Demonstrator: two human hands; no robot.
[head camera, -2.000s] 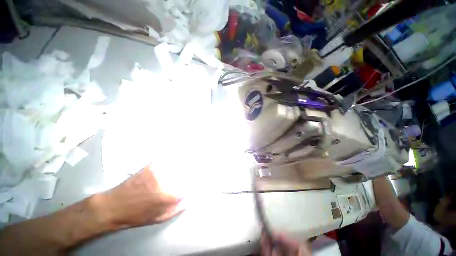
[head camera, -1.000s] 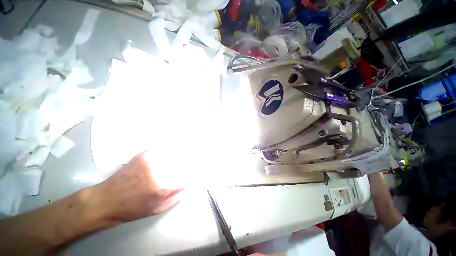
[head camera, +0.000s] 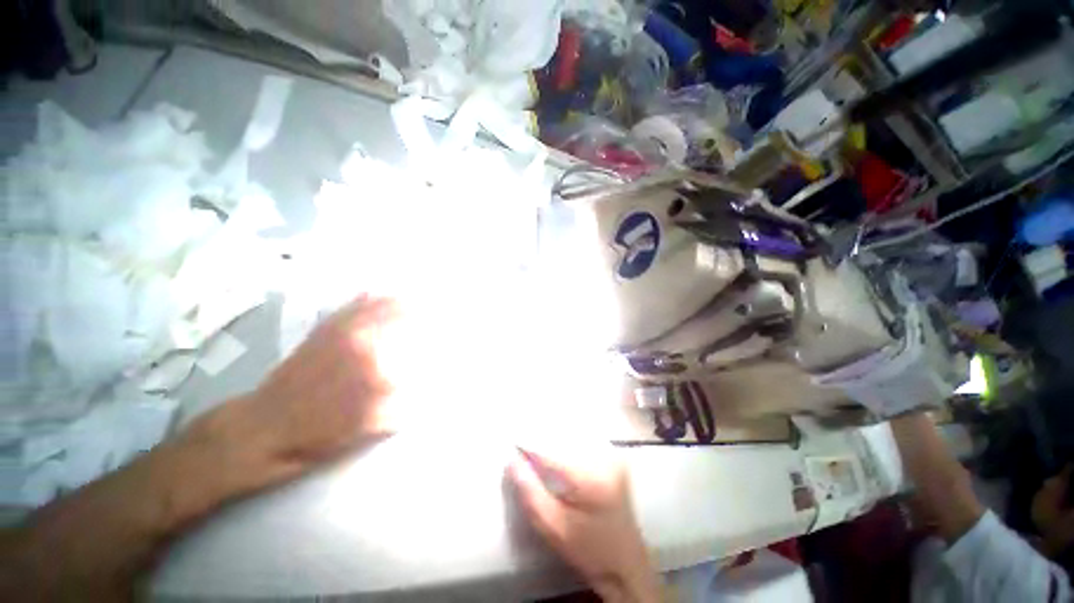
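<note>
My left hand (head camera: 324, 389) is at the left edge of the white glare, fingers bent and tips washed out. My right hand (head camera: 589, 512) is at the glare's lower edge, in front of the machine head. Whether either hand holds fabric is hidden by the glare. The sewing machine (head camera: 677, 277), cream with a blue logo, stands right of the glare; its needle area cannot be seen. Dark looped scissor handles (head camera: 683, 412) lie under the machine arm. A heap of white pieces (head camera: 106, 271) lies on the left of the table.
Thread snips with a purple handle (head camera: 771, 242) rest on the machine head. More white strips (head camera: 477, 59) lie behind the glare. Plastic bags, a white roll (head camera: 665, 139) and coloured spools crowd the back. Another person's arm (head camera: 936, 471) is at the lower right.
The long dark scissors have left my right hand and lie under the machine arm. My right hand has come up to the glare. My left hand has shifted slightly up.
</note>
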